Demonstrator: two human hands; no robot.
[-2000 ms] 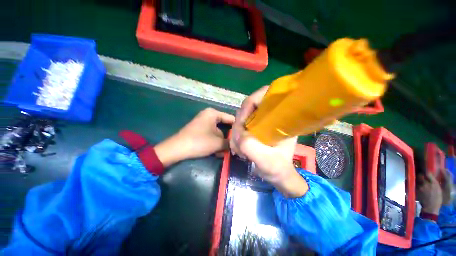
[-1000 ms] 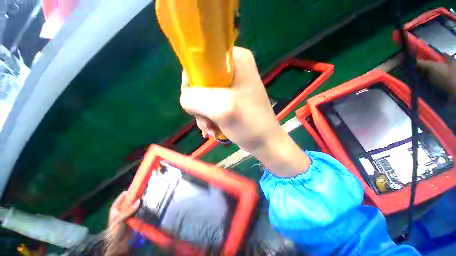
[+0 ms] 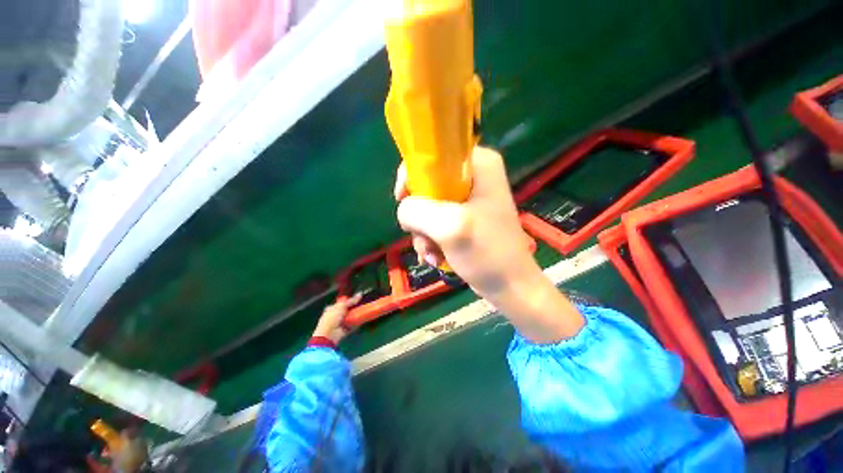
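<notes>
My right hand grips the yellow-orange electric screwdriver, which stands upright with its large handle at the top; its nose is mostly hidden by the hand. My left hand, farther off and small, holds the near-left corner of a red holding frame with a dark inside on the green conveyor. Part of the red framing beside it is hidden behind my right hand.
Another red frame with a dark tablet lies on the conveyor. A framed open tablet lies at right on another frame, crossed by a black cable. Pale rail. Another person's hand is at lower left.
My left hand has moved the framed tablet away from the near side, over the rail to the conveyor. My right hand and screwdriver have shifted right in view, still together.
</notes>
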